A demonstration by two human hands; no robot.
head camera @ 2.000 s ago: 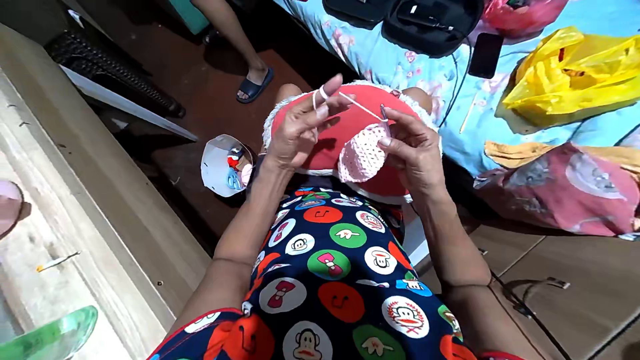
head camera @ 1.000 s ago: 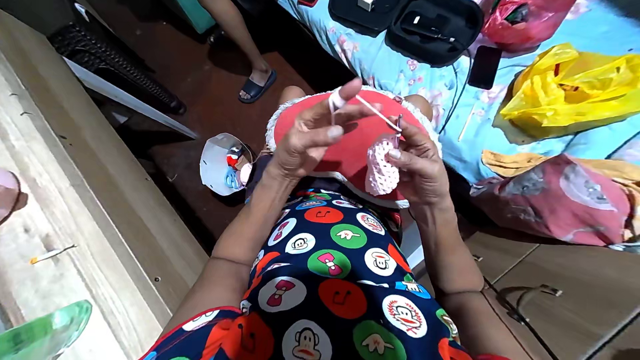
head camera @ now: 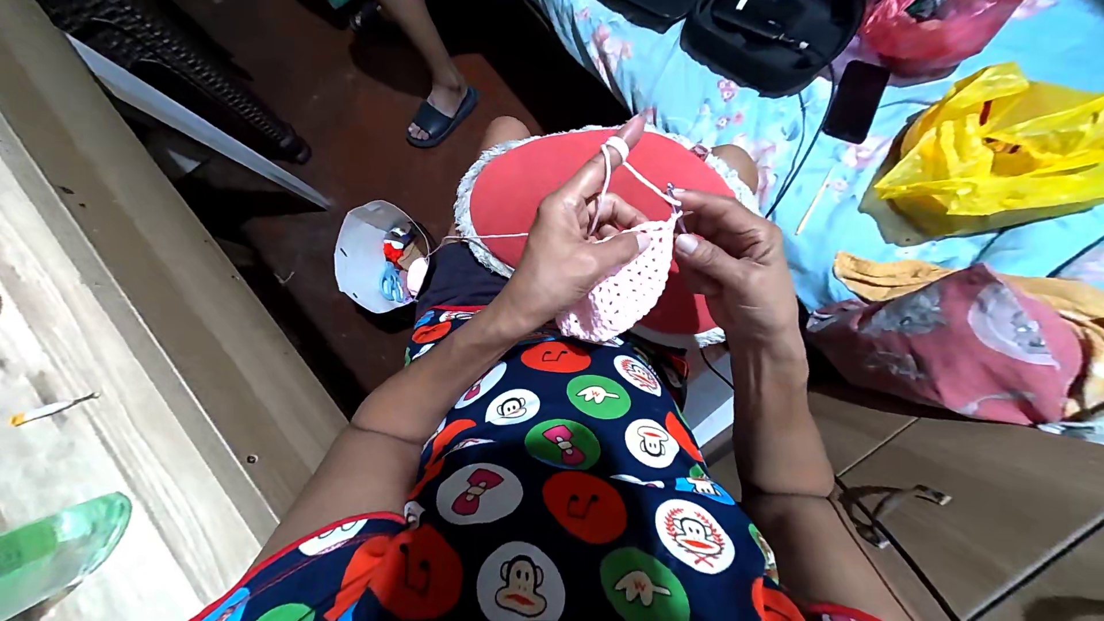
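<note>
My left hand [head camera: 573,237] pinches the edge of a pale pink crocheted piece [head camera: 623,289] between thumb and fingers, with pink yarn [head camera: 642,178] wrapped round its raised index finger. In my right hand [head camera: 737,259] is a small crochet hook [head camera: 672,197], mostly hidden by the fingers, its tip at the top corner of the piece where the yarn meets it. Both hands are above a red cushion [head camera: 535,185] with a white fluffy rim on my lap. A strand runs left from my left hand to a white container [head camera: 358,259] holding yarn and small items.
On the blue flowered bed cover to the right lie a black case [head camera: 759,43], a phone [head camera: 856,101], a yellow plastic bag [head camera: 1000,159] and a pink cloth bundle [head camera: 949,345]. Another person's sandalled foot [head camera: 444,112] is on the floor ahead. A wooden surface [head camera: 103,414] borders the left.
My left hand has come in against the crocheted piece and now grips its edge; one second ago it was apart from the piece, joined only by the yarn.
</note>
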